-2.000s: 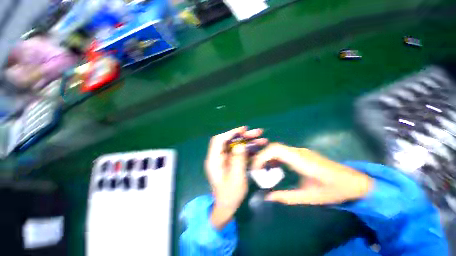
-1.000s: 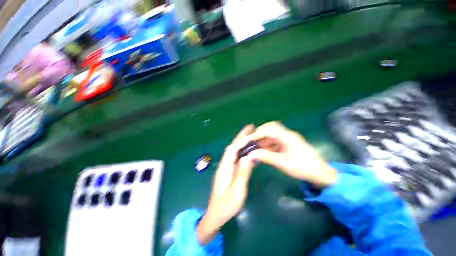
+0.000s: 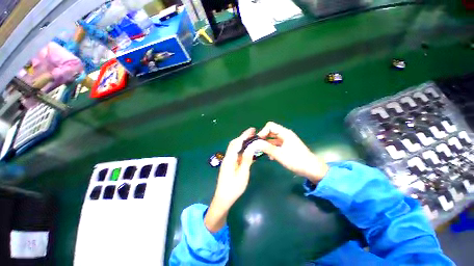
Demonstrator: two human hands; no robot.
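Note:
My left hand [image 3: 235,174] and my right hand [image 3: 288,151] meet over the green mat. Both sets of fingers hold a small dark unit [image 3: 251,141] with a pale part at its lower side; the fingers cover most of it. A loose housing [image 3: 215,159] with gold and white specks lies on the mat just left of my left hand. A white foam tray [image 3: 124,223] at the left holds two rows of black units, one lit green [image 3: 116,173]. A clear blister tray [image 3: 358,118] with white-and-dark pieces lies at the right.
Two more loose housings [image 3: 333,78] [image 3: 398,64] lie on the far mat. A blue device [image 3: 179,51] and a red tray [image 3: 110,79] stand at the upper left. A dark stack with a white label [image 3: 29,244] is at the lower left. A person in pink [image 3: 57,65] is beyond.
My hands have come together around a small dark unit, where a gold-specked piece and a pale part showed before. The lit unit changed from red to blue to green. The view has shifted.

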